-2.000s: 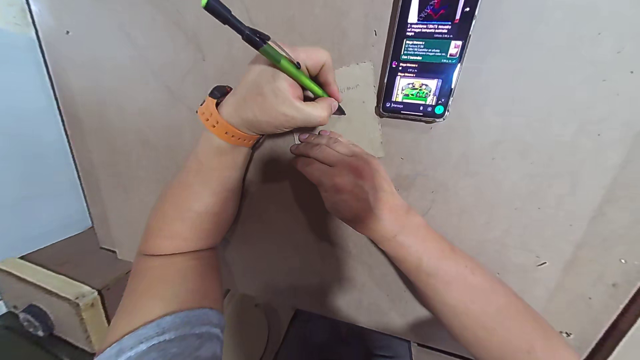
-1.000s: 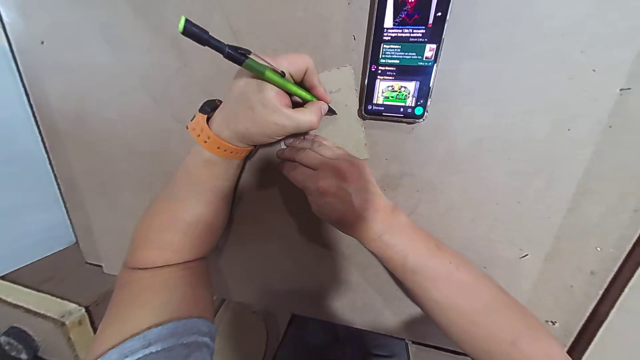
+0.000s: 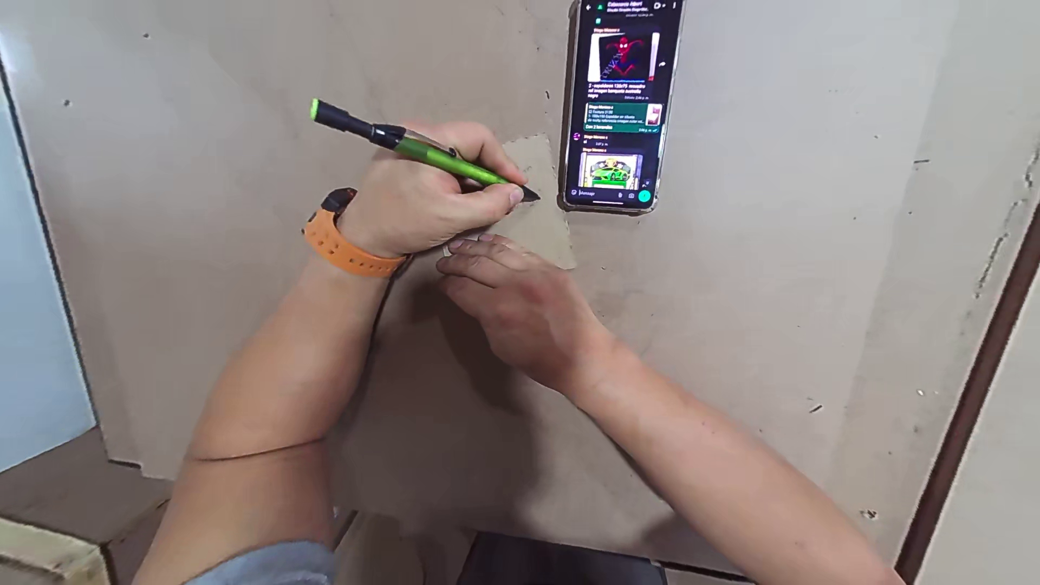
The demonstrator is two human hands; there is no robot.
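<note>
My left hand [image 3: 435, 191], with an orange-banded watch [image 3: 349, 244] at its wrist, holds a green and black pen or mechanical pencil [image 3: 431, 154]. The dark tip meets a small beige piece of paper or card [image 3: 540, 231] with rough edges, which bears faint marks. Just below, my right hand [image 3: 520, 305] lies palm down, its bent fingers resting at the lower left part of that piece; what is under the fingers is hidden.
A smartphone [image 3: 621, 106] with a lit screen lies just right of the beige piece. Both rest on a broad beige board surface [image 3: 756, 244]. A dark strip [image 3: 975, 406] runs along the right, a pale panel [image 3: 36, 325] stands at left, and a dark object [image 3: 561, 561] shows at the bottom edge.
The pen's upper end has tilted lower, and its tip stays at the beige piece. Both hands keep nearly the same pose beside each other. The view has shifted slightly.
</note>
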